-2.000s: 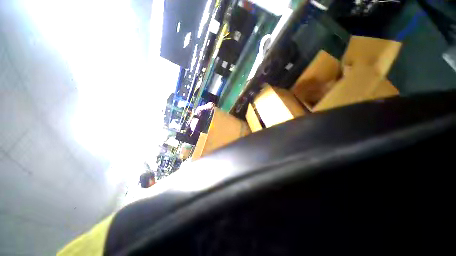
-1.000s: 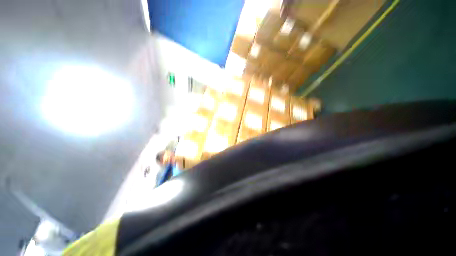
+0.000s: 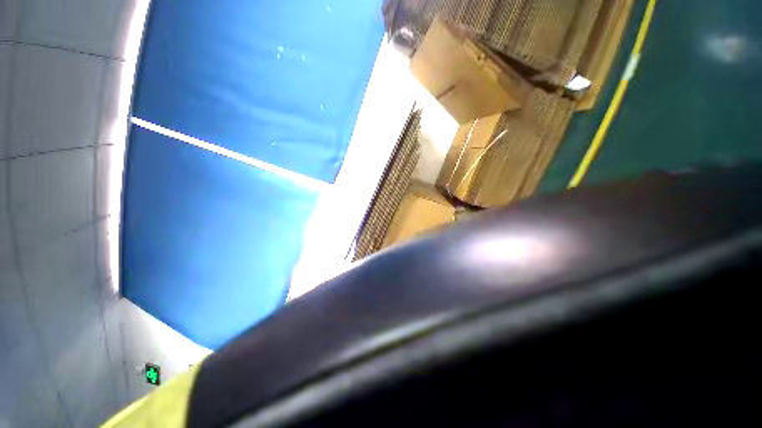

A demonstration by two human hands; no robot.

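Observation:
A large black glossy curved band (image 3: 501, 259) fills the lower right of the view, with a yellow edge (image 3: 159, 401) at its lower left end. It hides whatever lies below and in front of me. Neither my left hand nor my right hand is in the picture. No work piece shows. The nearest other things are flat brown cardboard sheets (image 3: 535, 134) stacked in bundles beyond the band, with a tilted brown carton piece (image 3: 459, 75) on them.
The view is tipped sideways. Large blue panels (image 3: 226, 201) with a white strip stand against a white wall. A green floor (image 3: 693, 92) with a yellow line (image 3: 614, 109) lies at upper right. A small green lit sign (image 3: 152, 374) is at lower left, beside the grey ceiling (image 3: 50, 192).
The view has swung from line racks and open cartons, past stacked labelled boxes, to blue panels and cardboard bundles. The distant person has left the view. The black band still covers the lower part.

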